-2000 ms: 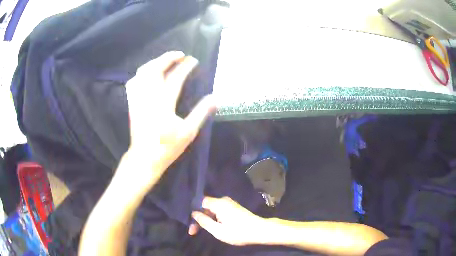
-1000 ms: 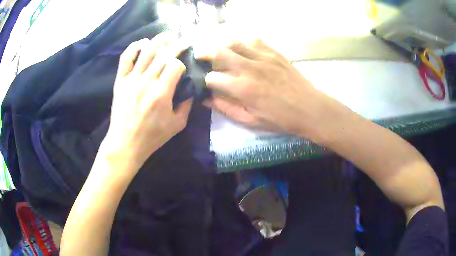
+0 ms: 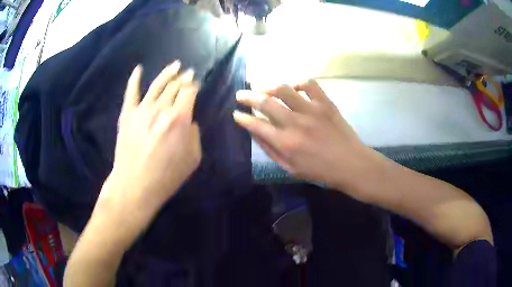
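Note:
A large dark navy garment cloth [image 3: 84,123] lies over the left of the table and hangs over its front edge. My left hand [image 3: 157,126] rests on the cloth with its fingers spread. My right hand [image 3: 303,129] is at the cloth's right edge, thumb and index fingertip close to the edge; whether they pinch it cannot be told. The cloth's far end reaches the presser foot area [image 3: 238,22] of the sewing machine, under a bright lamp glare. The needle itself cannot be made out.
Scissors with red and orange handles [image 3: 488,103] lie at the right, beside a grey-beige block with lettering [image 3: 477,39]. The table's green front edge [image 3: 426,160] runs below my right forearm. A red basket [image 3: 42,238] is at lower left.
My right hand came up from the cloth's lower edge to its right edge near the machine, then moved slightly back. My left hand's fingers have spread. More of the machine head shows.

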